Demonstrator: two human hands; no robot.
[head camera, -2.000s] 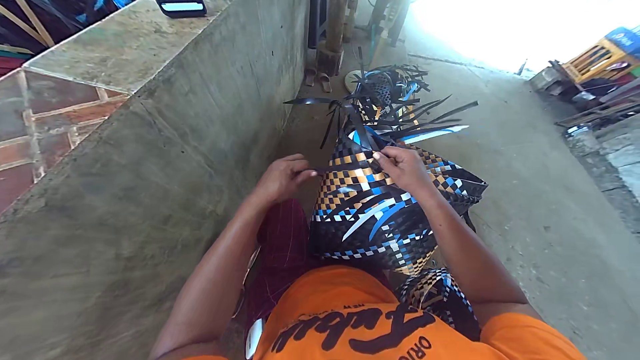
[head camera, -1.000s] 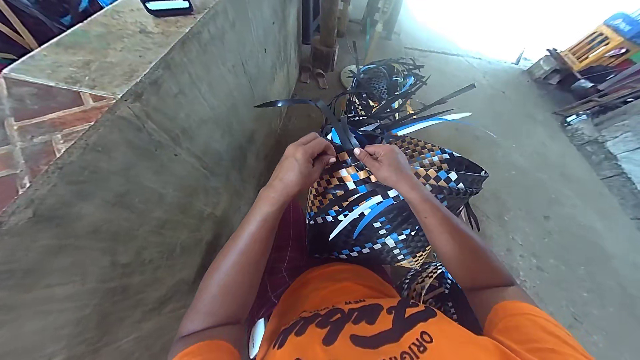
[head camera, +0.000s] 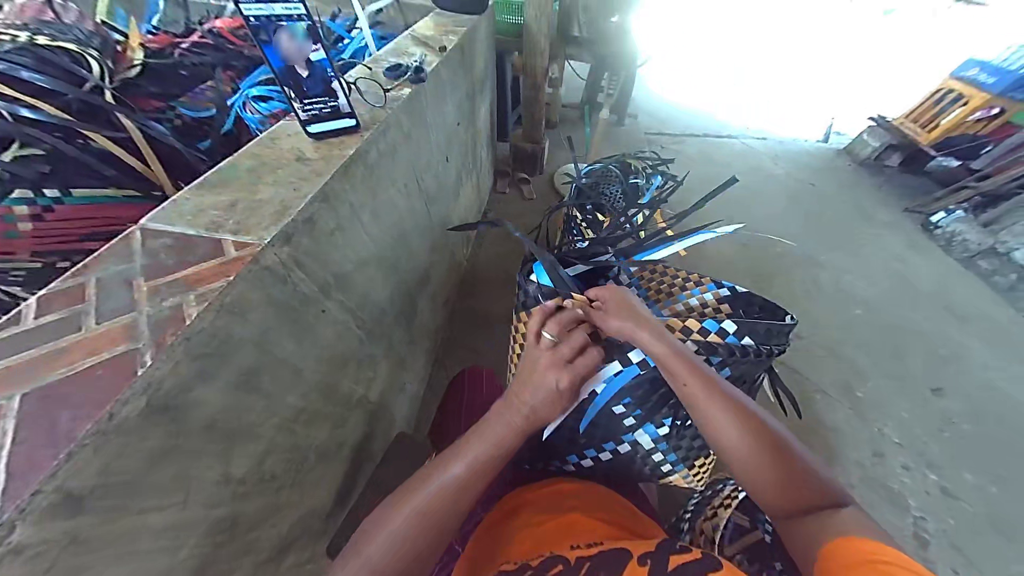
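A basket woven from black, tan, blue and white plastic strips (head camera: 632, 416) rests across my lap, its opening toward the far side. My left hand (head camera: 556, 364) and my right hand (head camera: 620, 314) meet at the basket's near rim, fingertips pinched together on the base of a strip. From there a loose black strip (head camera: 532, 248) runs up and to the left. Blue and white strip ends stick out of the basket's side below my hands. Just what each fingertip grips is partly hidden by the fingers.
A low concrete wall (head camera: 344, 336) runs along my left, with a smartphone (head camera: 300, 72) and eyeglasses (head camera: 370, 90) on its ledge. Heaped plastic strips (head camera: 88, 104) lie beyond. More woven work (head camera: 612, 192) stands ahead on the floor. A yellow crate (head camera: 948, 108) is far right.
My left hand, apart from the right two seconds ago, has come to the basket rim beside it. The view has tilted up, showing more of the phone and ledge.
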